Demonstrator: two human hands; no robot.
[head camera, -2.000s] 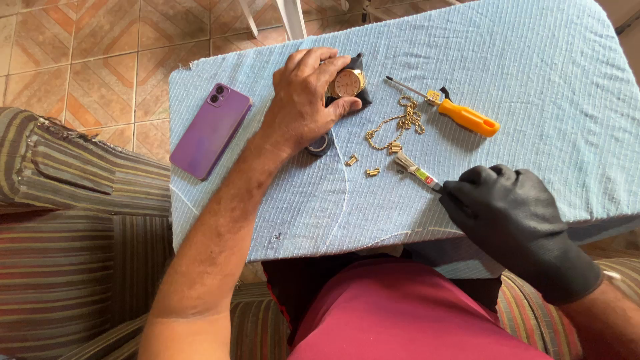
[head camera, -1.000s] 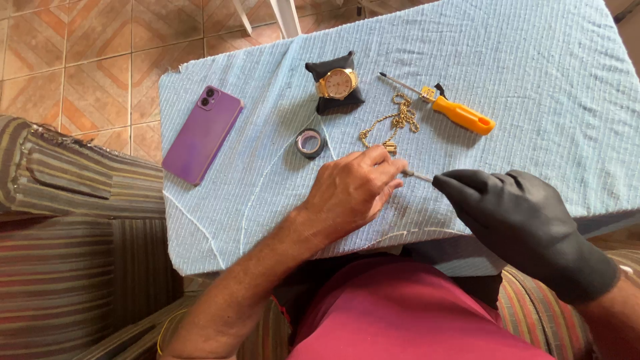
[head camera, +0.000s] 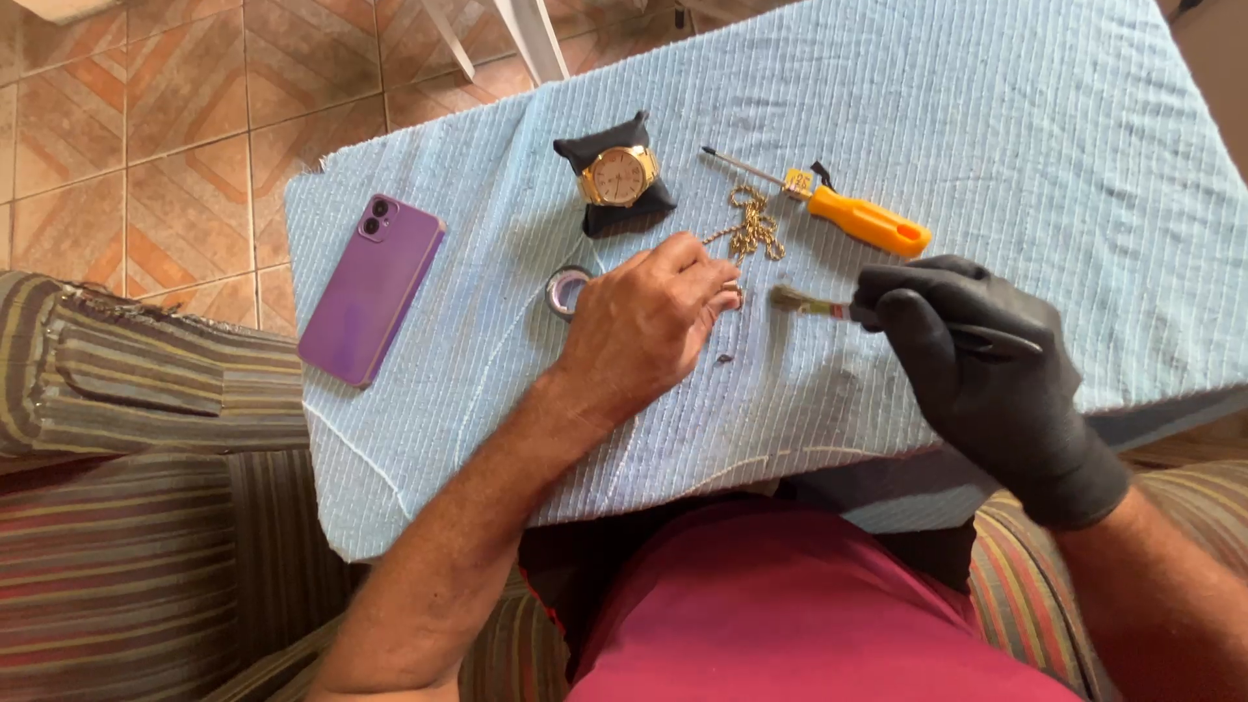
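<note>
Bare, my left hand pinches a small gold-coloured piece at its fingertips, mostly hidden by the fingers. My right hand, in a black glove, holds a small paintbrush, its bristles pointing left and a short gap away from the left fingers. Just above the left fingertips lies a gold chain. A gold wristwatch is wrapped round a black cushion. Partly behind my left hand is a roll of dark tape. A small dark bit lies on the cloth below the fingertips.
A screwdriver with an orange handle lies right of the chain. At the left lies a purple smartphone. Light blue ribbed cloth covers the table. White chair legs stand beyond the far edge, and a striped sofa is at the left.
My left hand has left the watch and come down toward the brush. Small gold pieces seen earlier on the cloth near the chain no longer show there. The brush has lifted and points left.
</note>
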